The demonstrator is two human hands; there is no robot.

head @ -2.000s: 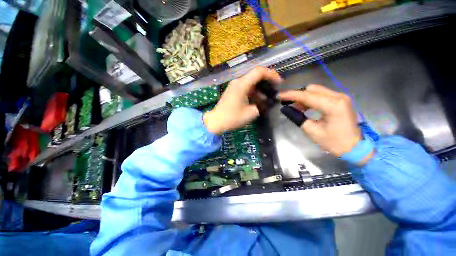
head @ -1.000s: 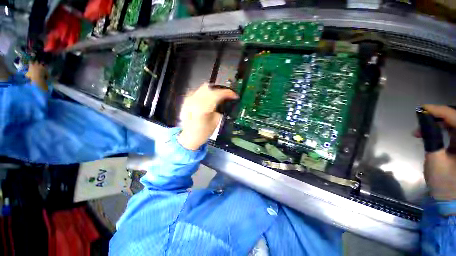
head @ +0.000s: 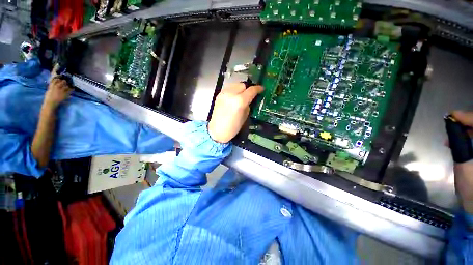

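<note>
A large green circuit board [head: 306, 77] with rows of white, blue and silver parts lies in a black carrier [head: 397, 129] in front of me. My left hand [head: 231, 108] is at the carrier's left edge, its fingertips by a clip [head: 244, 70] there; whether it grips the clip cannot be told. My right hand [head: 461, 140] is at the right edge of the picture, partly cut off, over the metal plate right of the carrier, with black finger cots. Whether it holds something cannot be told. Dull green clips [head: 280, 147] lie along the carrier's near edge.
A narrow green side board [head: 311, 11] lies beyond the main board. A second board [head: 136, 57] sits further left between the rails. The near conveyor rail [head: 306, 199] runs in front of me. Another person's arm [head: 46, 114] in a blue smock is at the left. Red cloth-like things lie below left.
My view has turned left since two seconds ago. My hands were together over the board and have moved apart, left to the carrier's left edge, right to the far right.
</note>
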